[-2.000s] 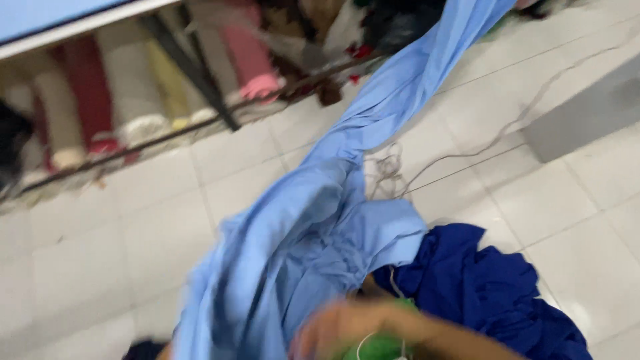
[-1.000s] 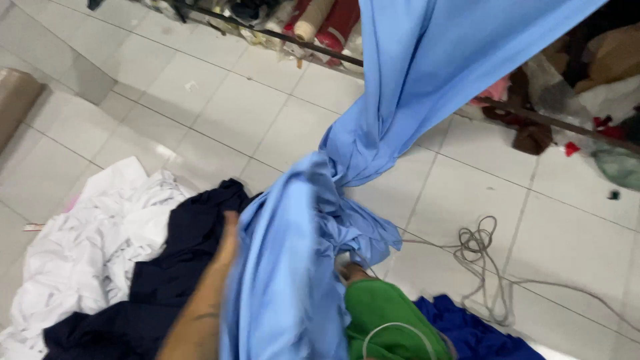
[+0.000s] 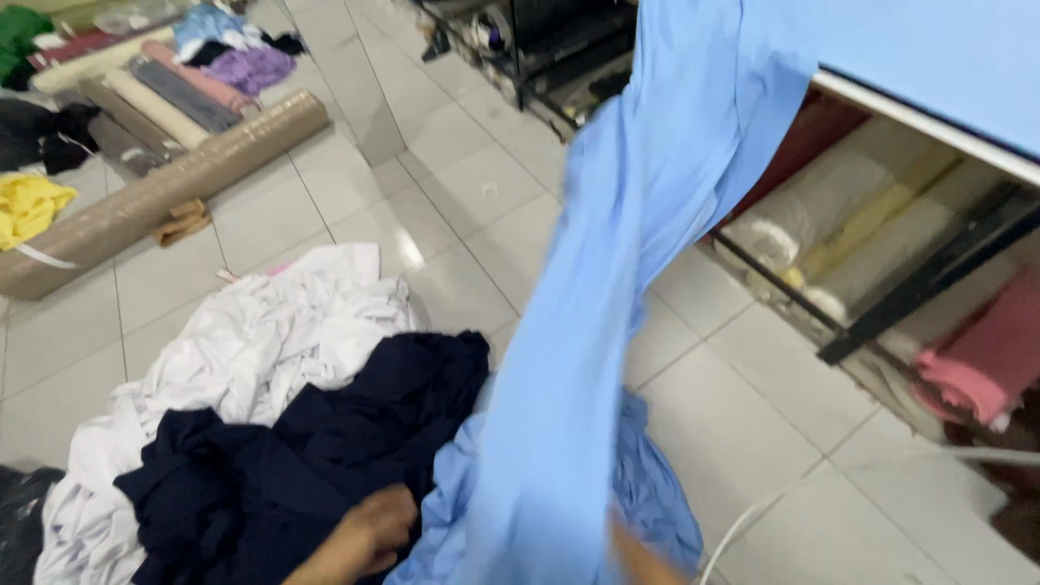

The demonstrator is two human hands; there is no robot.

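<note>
A long light-blue cloth [image 3: 569,325] hangs from the table at the upper right and runs down to a crumpled heap of the same cloth [image 3: 658,487] on the floor. My left hand [image 3: 378,528] is in front of the dark navy cloth [image 3: 268,479], just left of the light-blue cloth, fingers curled; whether it grips anything is unclear. My right hand [image 3: 638,552] is blurred at the bottom, against the right side of the hanging cloth, its fingers hidden behind it.
White cloth [image 3: 276,325] lies left of the navy one. A wrapped fabric roll [image 3: 187,187] lies on the tiled floor near a grey pillar [image 3: 349,81]. At the right, a table edge [image 3: 934,122] stands above a black metal rack [image 3: 918,284] with fabric rolls. A pale cable [image 3: 751,512] curves nearby.
The view has swung over a large angle. The light-blue cloth now stretches in a long strip over its heap, and my left hand is apart from it; one second ago it was against it.
</note>
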